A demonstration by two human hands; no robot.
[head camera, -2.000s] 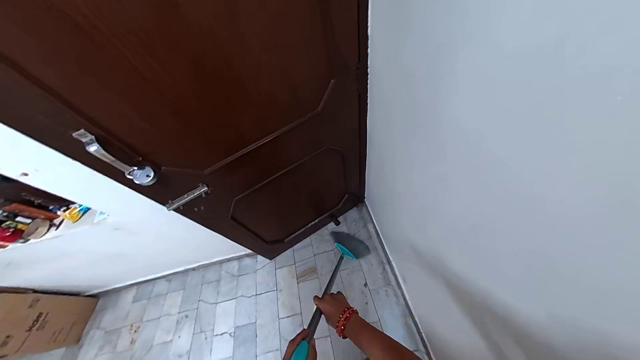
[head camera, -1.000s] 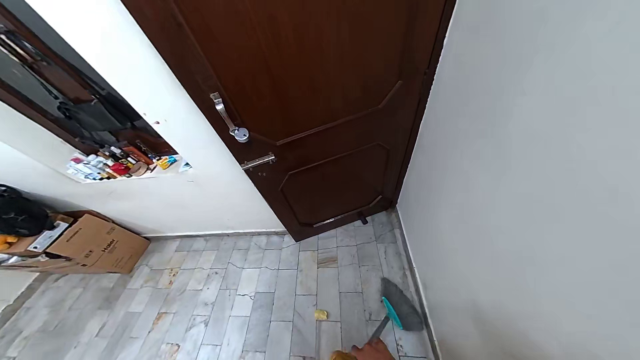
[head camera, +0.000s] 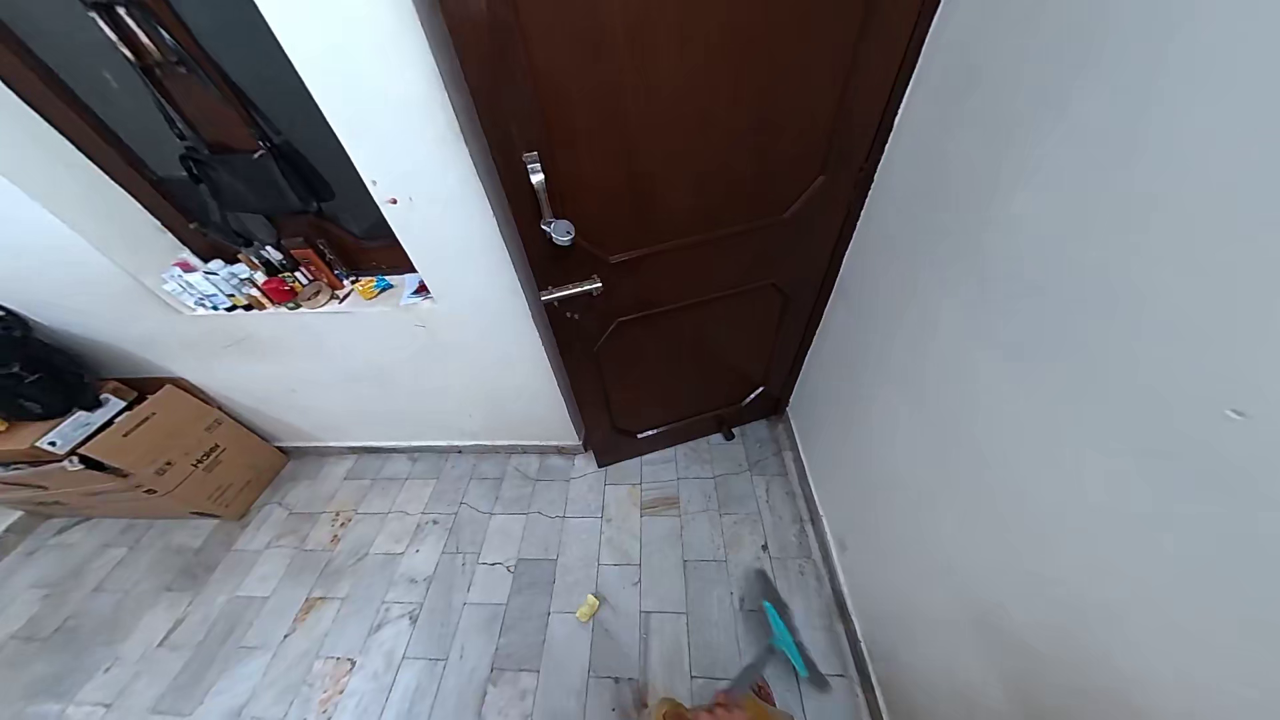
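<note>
At the bottom edge of the head view, my right hand (head camera: 722, 709) is blurred and partly cut off, closed around the grey handle of a broom. The broom head (head camera: 790, 638), teal with dark grey bristles, lies slanted on the tiled floor close to the right wall. To the left of the broom, a small crumpled yellow piece (head camera: 587, 607) rests on the tiles. My left hand cannot be made out in this view.
A dark brown wooden door (head camera: 690, 340) with a metal handle and bolt stands ahead. The grey-white wall (head camera: 1050, 400) rises at the right. Cardboard boxes (head camera: 200, 460) with a black bag (head camera: 35, 375) sit at the left, below a ledge of small bottles and packets (head camera: 270, 285).
The broom head has moved away from the door's foot, back along the right wall toward me. The view has swung left and back. My left hand, on the handle's teal grip two seconds ago, is out of sight.
</note>
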